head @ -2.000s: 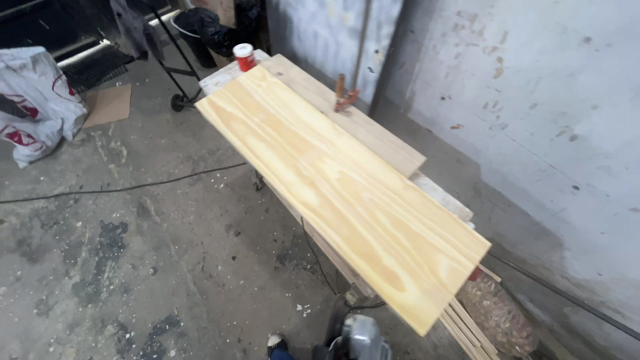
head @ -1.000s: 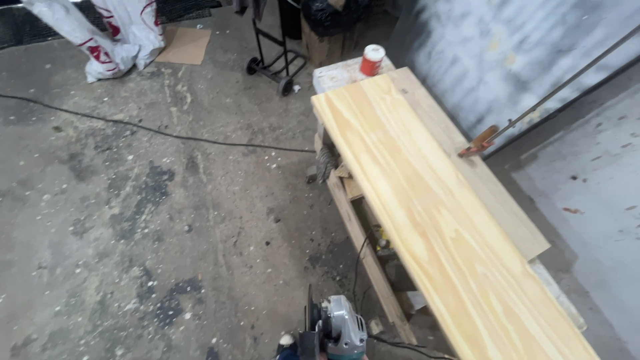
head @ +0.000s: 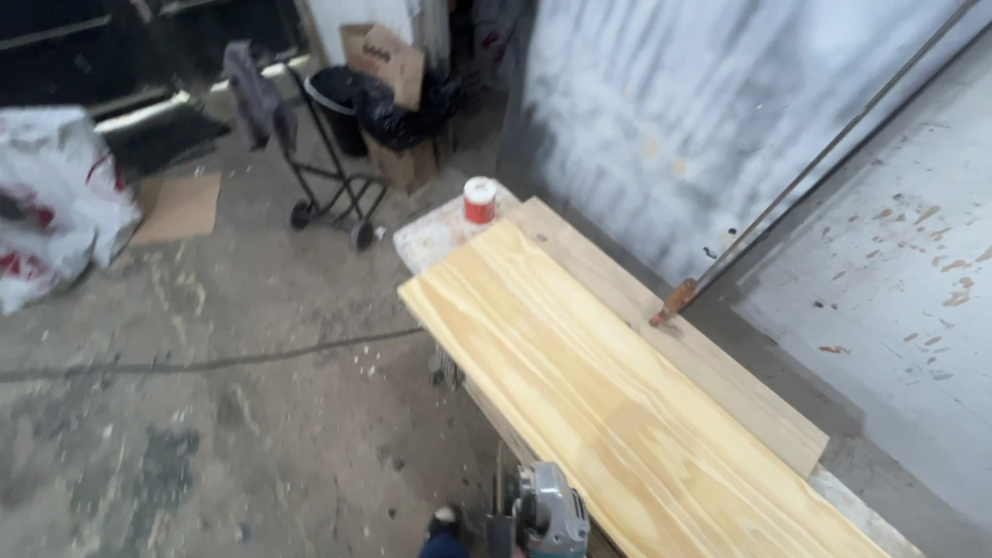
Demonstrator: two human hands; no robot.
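An angle grinder (head: pixel 550 508) with a grey metal gear head and a teal body shows at the bottom, beside the near long edge of a pale pine board (head: pixel 604 387). Its disc stands on edge at the left of the head. A small patch of skin appears under the grinder at the frame's bottom edge; which hand it belongs to cannot be told, and no full hand is visible. Beneath the pine board lies a greyer wooden board (head: pixel 697 349), with a bar clamp (head: pixel 676 301) at its wall side. A red jar with a white lid (head: pixel 480 201) stands at the far end.
The boards rest on a paint-marked bench (head: pixel 430 240) near a pale wall panel (head: pixel 891 310). A dark cable (head: pixel 232 361) crosses the floor. Further off are a hand cart (head: pixel 333 186), a black bucket (head: pixel 337 108), cardboard boxes (head: pixel 387 62) and a white sack (head: pixel 54 201). A shoe shows below.
The view has shifted considerably. The angle grinder, low beside the board in both earlier frames, now shows close against the board's near edge. The boards, clamp and jar keep their arrangement.
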